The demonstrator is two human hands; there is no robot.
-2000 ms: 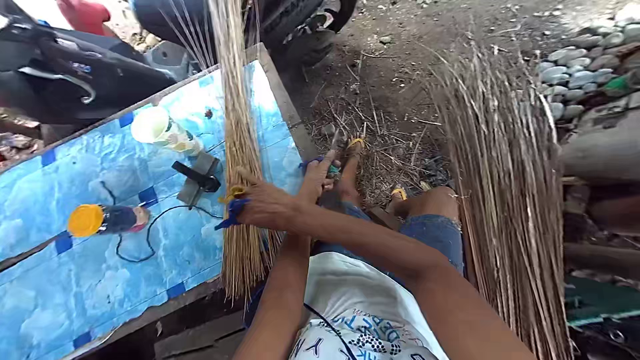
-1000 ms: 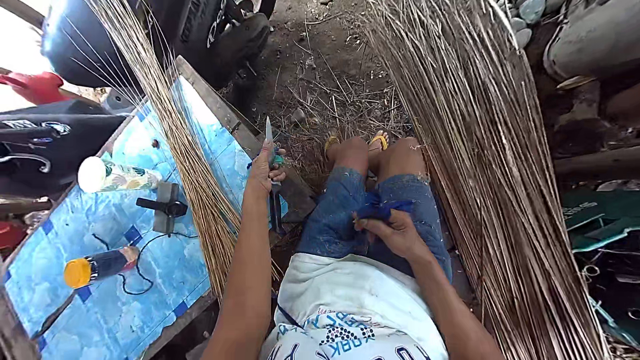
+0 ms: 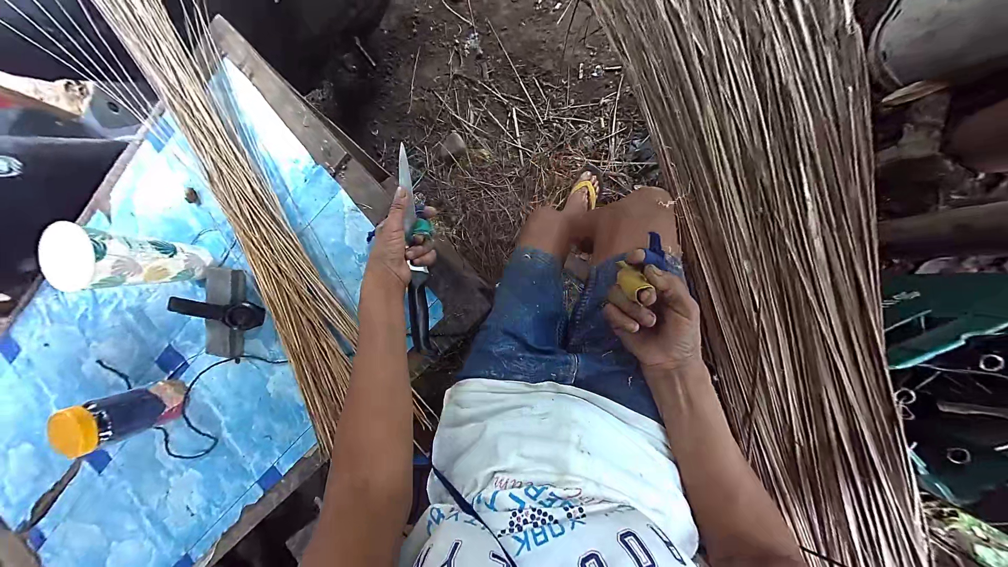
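My left hand [image 3: 400, 240] holds a knife [image 3: 404, 177], its blade pointing away from me and its black handle below the palm. Colored wraps cover some of its fingers. Above my right thigh is my right hand [image 3: 650, 311], fingers curled, with yellow and blue wraps on them; whether it pinches anything is unclear. A bundle of thin tan sticks [image 3: 268, 228] lies across the blue-covered table [image 3: 260, 394] to the left of the knife. A larger bundle of brownish sticks [image 3: 756, 197] stretches along my right side.
On the table are a white patterned cylinder [image 3: 142, 260], a grey block with a black strap [image 3: 225, 313], a yellow-capped bottle [image 3: 118, 417] and a black cord [image 3: 189, 425]. Loose stalks litter the dirt ground [image 3: 504, 126]. Green items [image 3: 937, 315] lie at far right.
Two seconds ago my hands were close together by the table's edge; my right hand has since moved right to above my thigh. The view has shifted.
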